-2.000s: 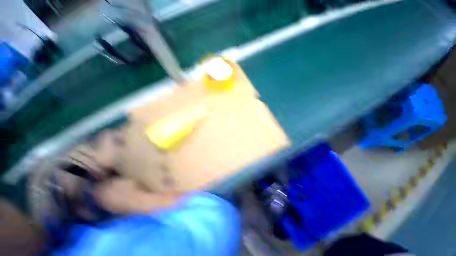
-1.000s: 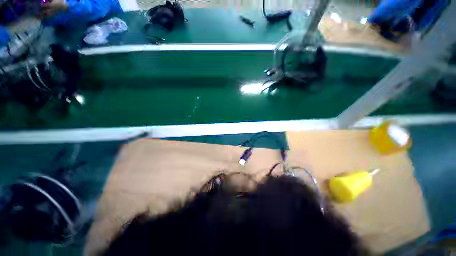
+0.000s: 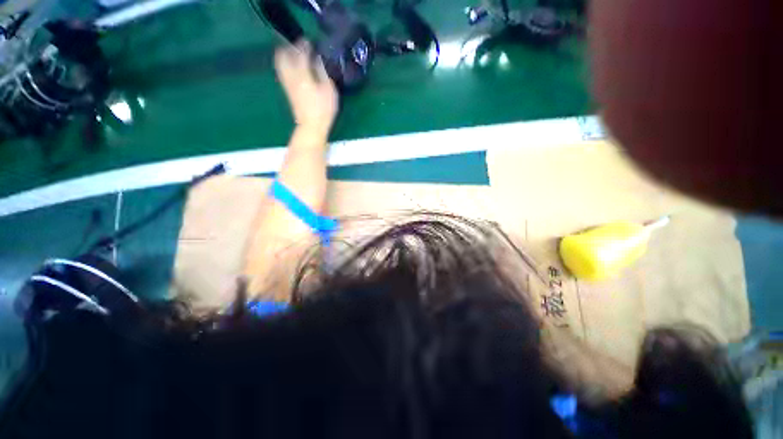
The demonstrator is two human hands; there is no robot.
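Observation:
My left hand (image 3: 307, 93), with a bright blue band on the wrist, reaches over the green strip. Its blurred fingers overlap the lower edge of a black headset (image 3: 348, 53); whether they grip it cannot be told. A patch of skin (image 3: 592, 367) at the lower right may be my right forearm; my right hand cannot be made out. A yellow squeeze bottle (image 3: 605, 250) lies on its side on the brown cardboard sheet (image 3: 687, 291), pale nozzle pointing up and right. Dark hair hides the lower middle.
A dark reddish blurred shape (image 3: 695, 103) covers the upper right, very close to the lens. Another headset (image 3: 77, 287) with silver hoops lies at the left. More headsets (image 3: 47, 77) are on the green strip (image 3: 197, 103). A white rail (image 3: 412, 146) edges it.
My left arm now shows, stretched forward to the strip. The yellow tape roll is no longer visible; the dark reddish shape now covers the upper right. The view has shifted, with hair still covering the bottom.

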